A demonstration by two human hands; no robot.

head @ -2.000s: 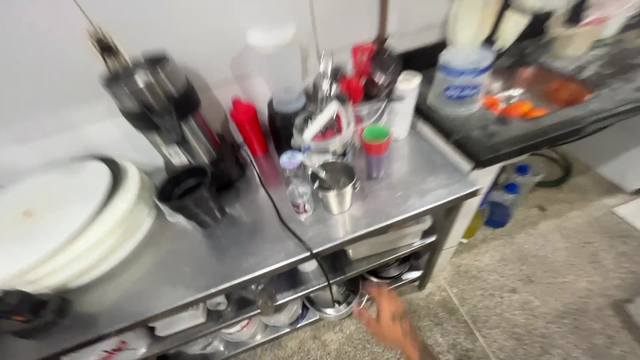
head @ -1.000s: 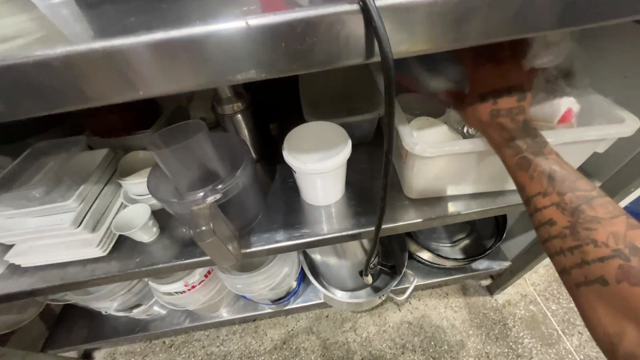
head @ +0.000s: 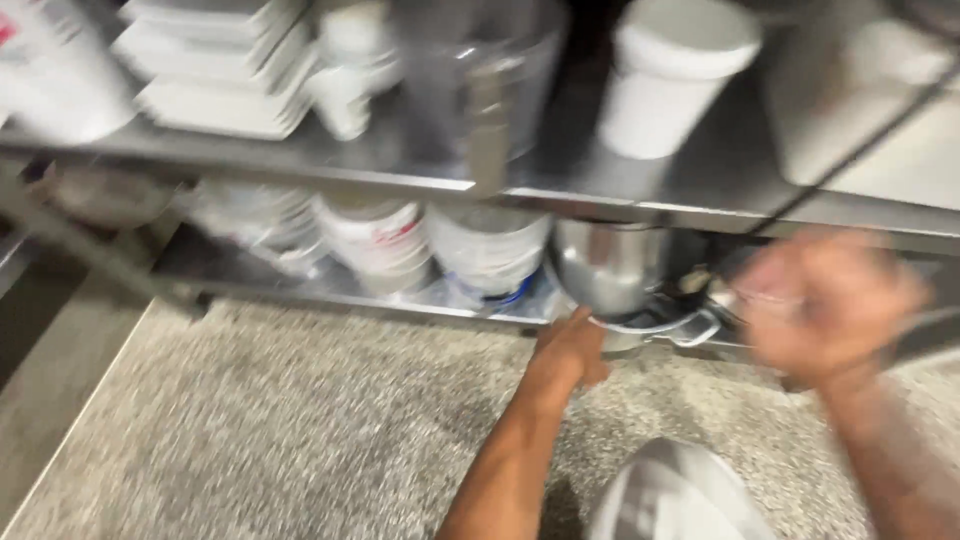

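On the bottom shelf a large metal pot (head: pixel 611 325) lies with smaller metal and dark vessels inside or behind it. My left hand (head: pixel 574 349) is at the pot's near rim, its fingers around the edge. To the right, my right hand (head: pixel 832 300) is badly blurred in front of the shelf, near the pot's loop handle (head: pixel 697 330); whether it holds anything does not show. A black cord (head: pixel 855 154) runs down toward the pot, and its lower end is hidden.
Stacked plastic tubs (head: pixel 487 251) stand left of the pot. Above them, the middle shelf (head: pixel 360 169) bears square white plates (head: pixel 225 97), small cups (head: pixel 341 90), a clear food processor bowl (head: pixel 495 82), a white lidded tub (head: pixel 667 105) and a white bin (head: pixel 892 150).
The view has dropped toward the bottom shelf. My left hand has come into view at the pot's rim. My right hand has left the white bin and is lower, beside the pot.
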